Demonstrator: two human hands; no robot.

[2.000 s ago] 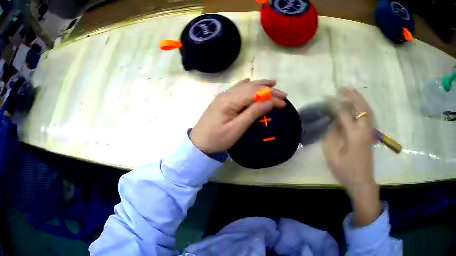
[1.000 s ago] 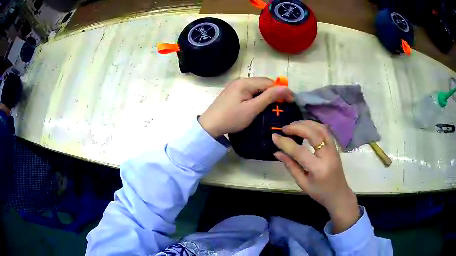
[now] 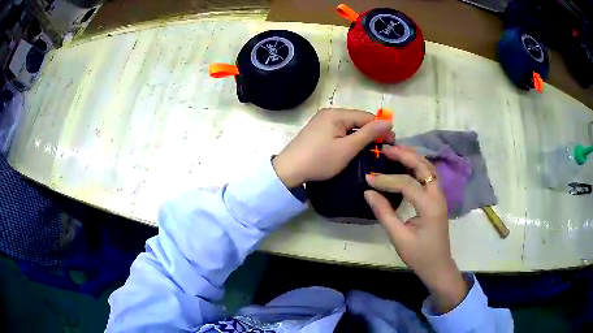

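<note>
A black round speaker [image 3: 344,195] is in front of me at the bench's near side, its button panel with orange + and − facing up and an orange strap at its far edge. My left hand [image 3: 328,146] grips its upper left side, with thumb and fingers by the strap. My right hand [image 3: 416,205] is on its right side, bare, with a ring; fingertips touch the button panel and partly cover the − mark. A grey and light purple cloth [image 3: 465,169] lies crumpled on the bench, just right of the speaker, partly behind my right hand.
A second black speaker [image 3: 286,81] stands at the back left, a red speaker [image 3: 383,58] at the back centre, and a navy speaker [image 3: 517,58] at the back right. A wooden handle [image 3: 496,222] sticks out below the cloth. A green-nozzled bottle [image 3: 558,166] and small dark snips [image 3: 580,188] lie far right.
The cloth has left my right hand and lies on the bench. My right hand has moved onto the speaker's buttons, its fingers lately shifting up toward the + mark. The whole view has shifted slightly.
</note>
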